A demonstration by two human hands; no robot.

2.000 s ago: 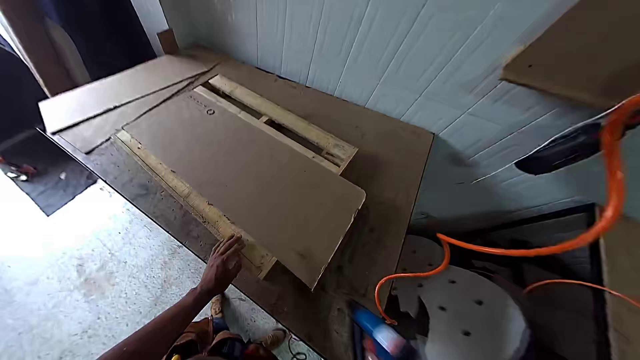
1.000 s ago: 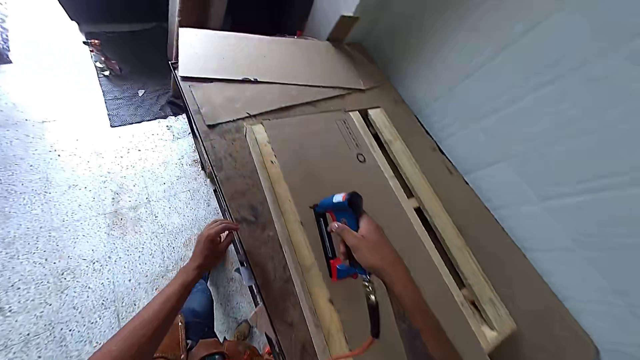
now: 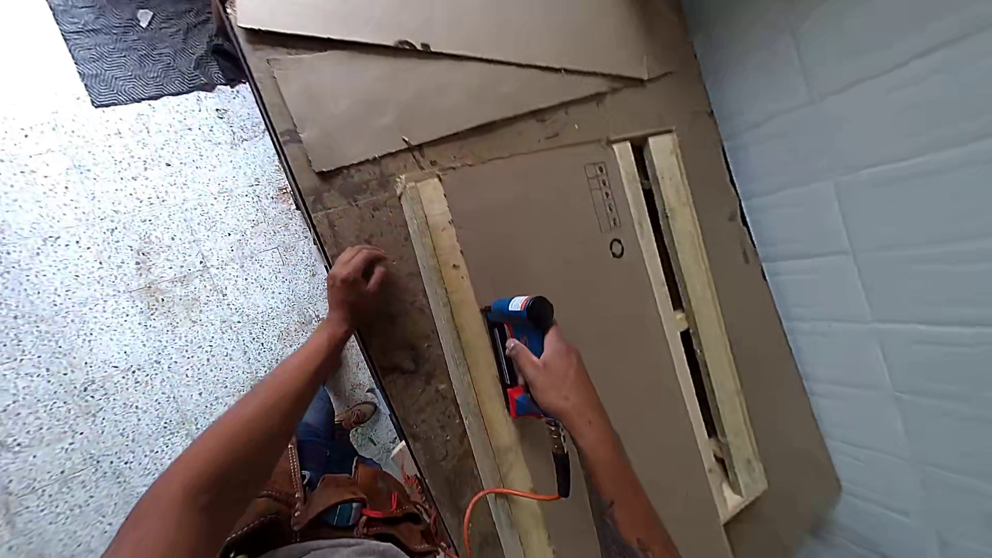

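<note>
My right hand [image 3: 552, 372] grips a blue and red pneumatic stapler or nailer [image 3: 521, 353], with an orange air hose [image 3: 508, 492] joined at its lower end. The tool is over a cardboard sheet [image 3: 558, 232], close beside a wooden strip [image 3: 457, 310] at the sheet's left edge. My left hand [image 3: 354, 283] rests at the table's near edge with curled fingers, left of the strip, and no object shows in it. Along the sheet's right side run wooden rails [image 3: 701, 310] of the frame beneath, with a dark gap between them.
Two more cardboard pieces [image 3: 434, 101] lie at the far end of the table [image 3: 387, 325]. A pale panelled wall [image 3: 876, 232] stands on the right. On the left is the speckled floor [image 3: 155, 271] with a dark mat [image 3: 143, 46]. A leather tool belt [image 3: 333, 496] shows below.
The stapler, a blur at the bottom edge two seconds ago, is now in my right hand over the cardboard. My left hand has left the near wooden strip. The view has turned and come closer.
</note>
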